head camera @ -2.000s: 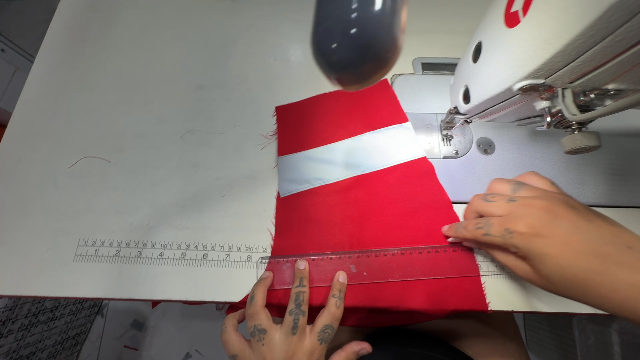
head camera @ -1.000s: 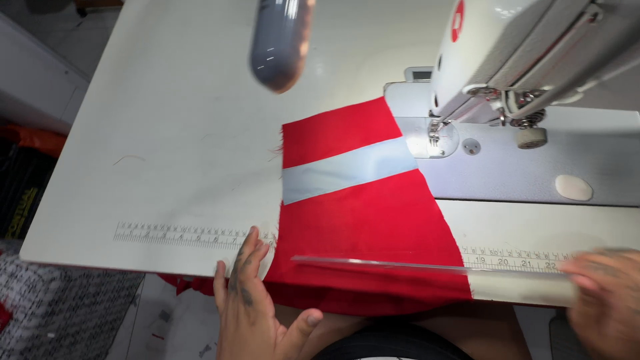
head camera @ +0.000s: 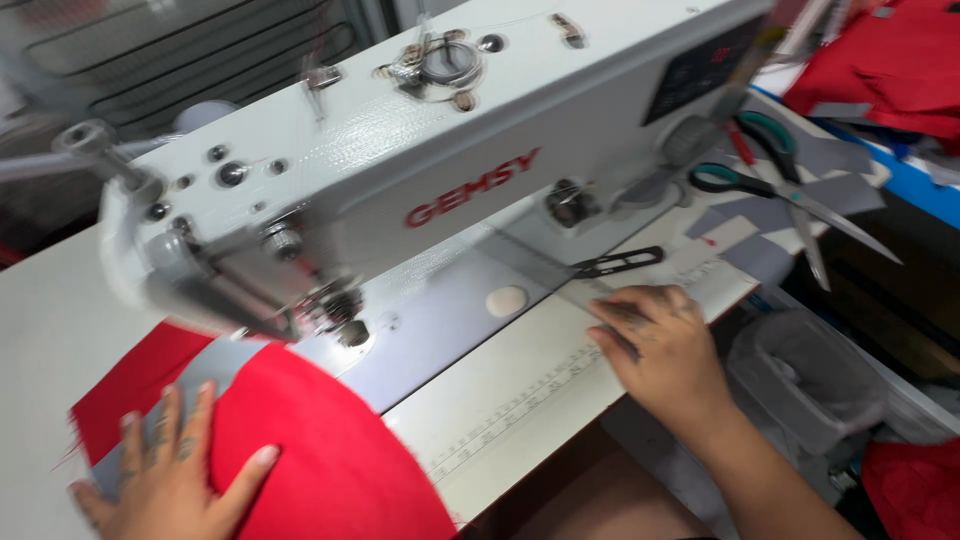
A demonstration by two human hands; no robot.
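Note:
My left hand (head camera: 176, 465) lies with spread fingers on a red fabric panel (head camera: 322, 450) crossed by a grey strip (head camera: 214, 364), left of and below the sewing machine's needle area. In my right hand (head camera: 652, 337) is one end of a clear plastic ruler (head camera: 532, 259), pinched between thumb and fingers over the machine bed's front edge. The ruler's far end is blurred beneath the arm of the Gemsy sewing machine (head camera: 480, 180). A white oval piece (head camera: 507, 301), perhaps tailor's chalk, lies on the bed to the left of the ruler.
Beyond my right hand lie a dark slotted metal tool (head camera: 622, 261), large scissors with black and teal handles (head camera: 795, 195) and grey fabric scraps (head camera: 832, 199). A printed scale (head camera: 517, 409) runs along the table's front. Red fabric (head camera: 885, 67) is at the upper right; a plastic bin (head camera: 810, 375) is below.
The view has swung far to the right. My right hand has carried the ruler off the red fabric to the machine bed. My left hand, earlier at the fabric's lower left edge, now rests on it.

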